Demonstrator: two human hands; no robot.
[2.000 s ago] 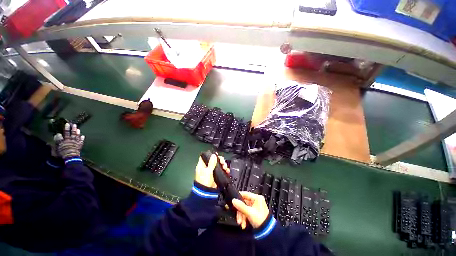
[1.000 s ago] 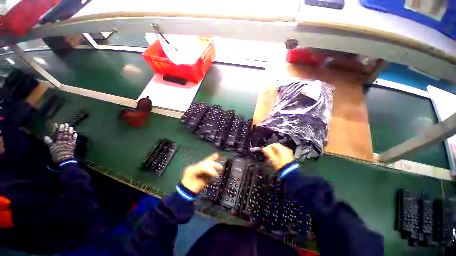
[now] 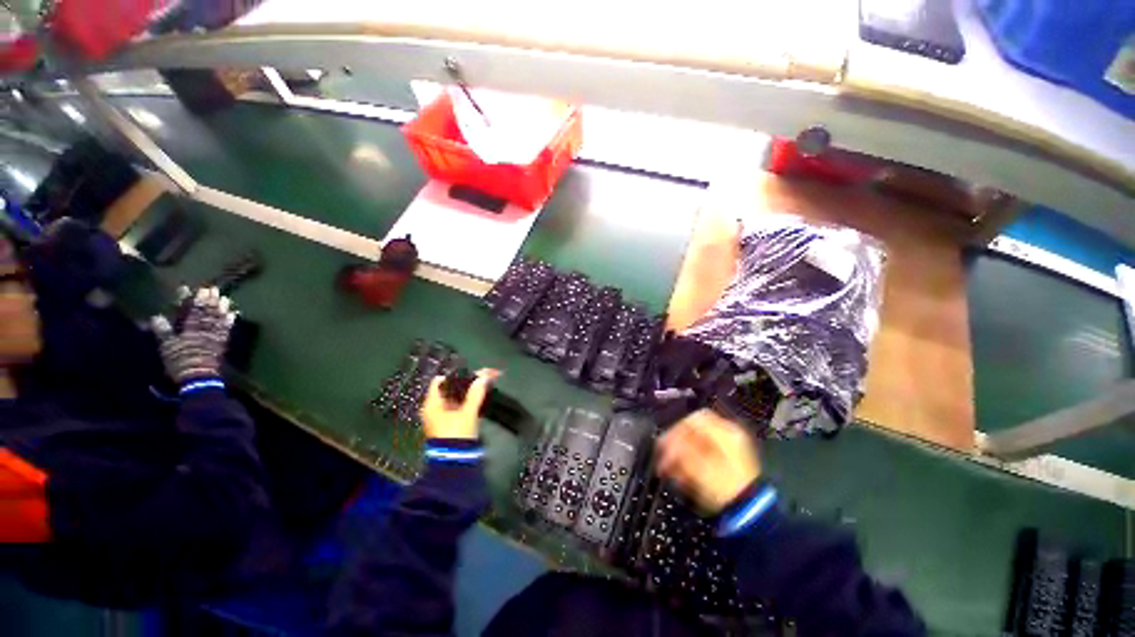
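My left hand (image 3: 456, 408) is closed on a black remote control (image 3: 508, 411), which is blurred, just right of a small group of remotes (image 3: 415, 380) on the green bench. My right hand (image 3: 707, 460) is blurred above the near row of remotes (image 3: 604, 479), below the mouth of the clear plastic bag (image 3: 803, 305); whether its fingers hold anything cannot be told. Loose black covers (image 3: 716, 386) lie at the bag's mouth. Another row of remotes (image 3: 575, 326) lies behind, left of the bag.
A red parts bin (image 3: 495, 149) stands on a white sheet (image 3: 451, 237). A cardboard sheet (image 3: 927, 336) lies under the bag. A dark red object (image 3: 380, 276) sits left. A neighbour's gloved hand (image 3: 197, 336) is at far left. More remotes (image 3: 1070, 591) lie right. A shelf crosses above.
My left hand was over the near row without a visible remote; it has moved left and up and now holds one. My right hand has moved down from the bag's mouth. The view has shifted.
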